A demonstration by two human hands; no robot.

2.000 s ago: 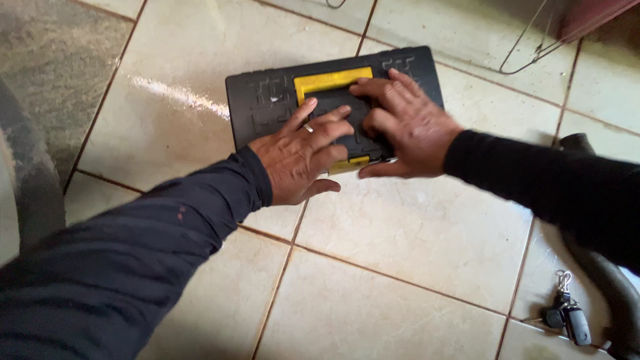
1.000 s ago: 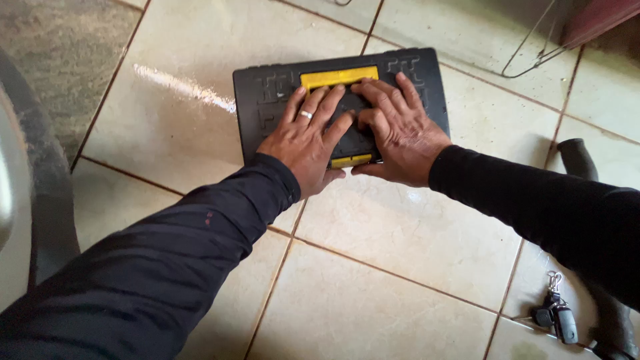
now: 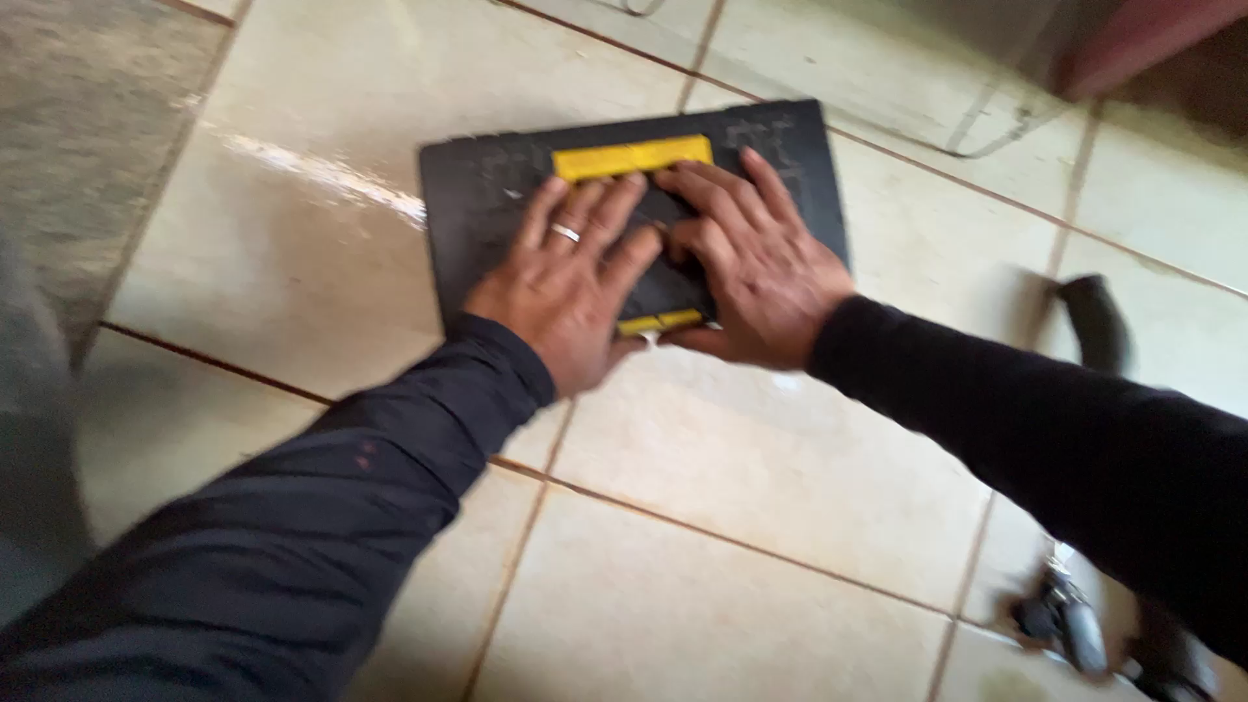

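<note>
A black plastic case [image 3: 468, 224] with a yellow strip [image 3: 634, 156] near its far edge and a smaller yellow piece [image 3: 663, 322] at its near edge lies on the tiled floor. My left hand [image 3: 575, 273], with a ring on one finger, rests on the case's left-centre part, fingertips by the yellow strip. On the right-centre part lies my right hand [image 3: 756, 263], fingers bent over the top. Both thumbs are at the near edge, beside the smaller yellow piece. What lies under the palms is hidden.
Keys on a ring [image 3: 1068, 609] lie on the floor at the lower right, partly blurred. A dark curved object [image 3: 1097, 322] is beyond my right sleeve. A thin wire frame [image 3: 975, 141] stands at the upper right, near a reddish thing [image 3: 1150, 44].
My left hand has shifted over the case from two seconds ago, its fingers now nearer the yellow strip. Since one second ago, both hands have stayed in about the same place on the case.
</note>
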